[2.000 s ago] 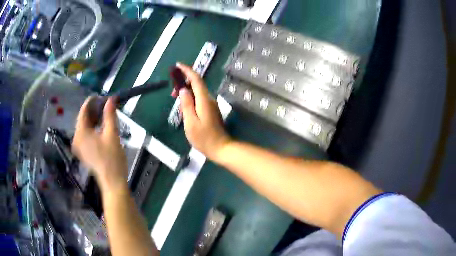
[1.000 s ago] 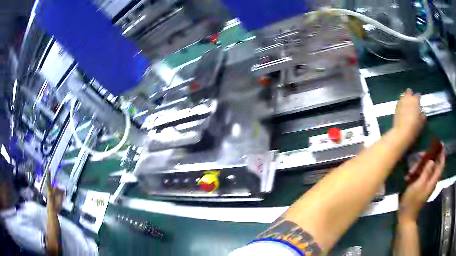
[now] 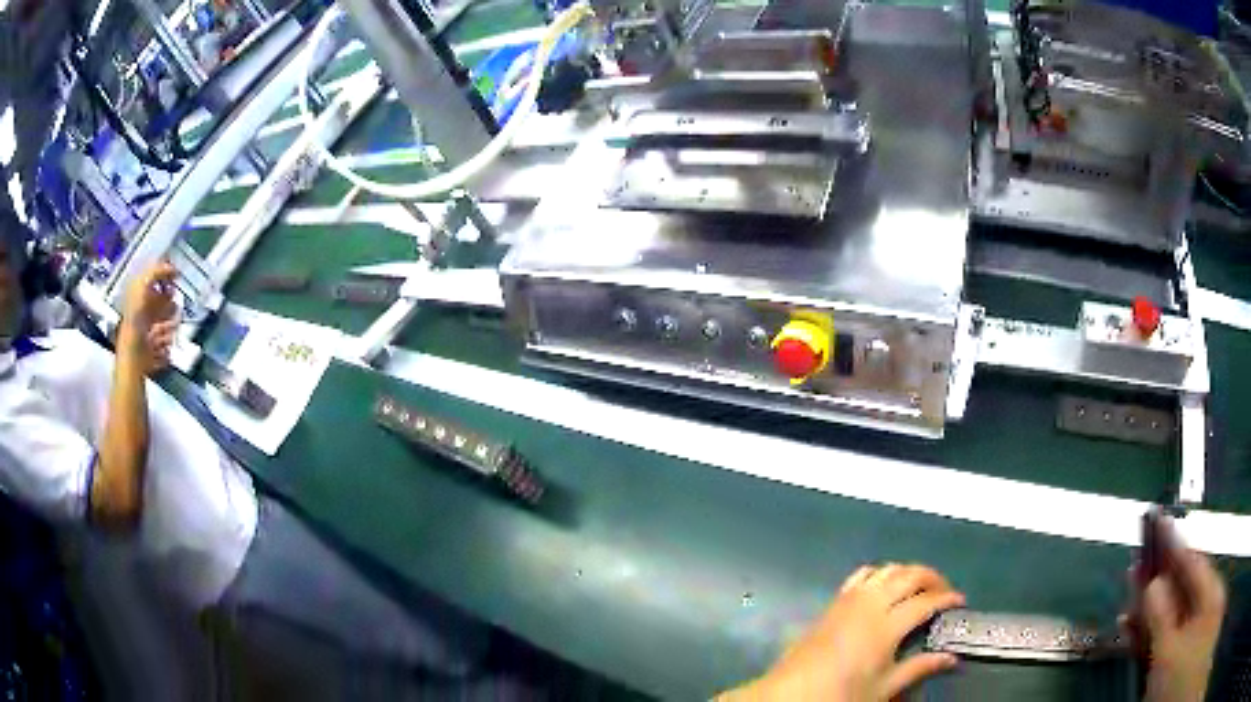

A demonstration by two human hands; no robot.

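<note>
A narrow grey fixture bar [image 3: 1022, 636] with a row of small pale marks lies on the green bench at the lower right. My left hand [image 3: 878, 634] has its fingers and thumb around the bar's left end. My right hand [image 3: 1183, 610] is at the bar's right end, holding a small dark block [image 3: 1161, 538] upright; the hand is partly blurred. Whether the block touches the bar cannot be told.
A large silver machine [image 3: 741, 309] with an emergency stop button [image 3: 801, 346] stands behind a white rail [image 3: 659, 446]. A stack of fixture bars [image 3: 453, 442] lies left of centre. Another bar [image 3: 1114, 418] lies below a red control button [image 3: 1146, 318]. Another person [image 3: 110, 453] is at left.
The view has swung left to the machine fronts and another person. My left hand, earlier with a dark bar, is now at the fixture bar's end. My right hand still holds the block.
</note>
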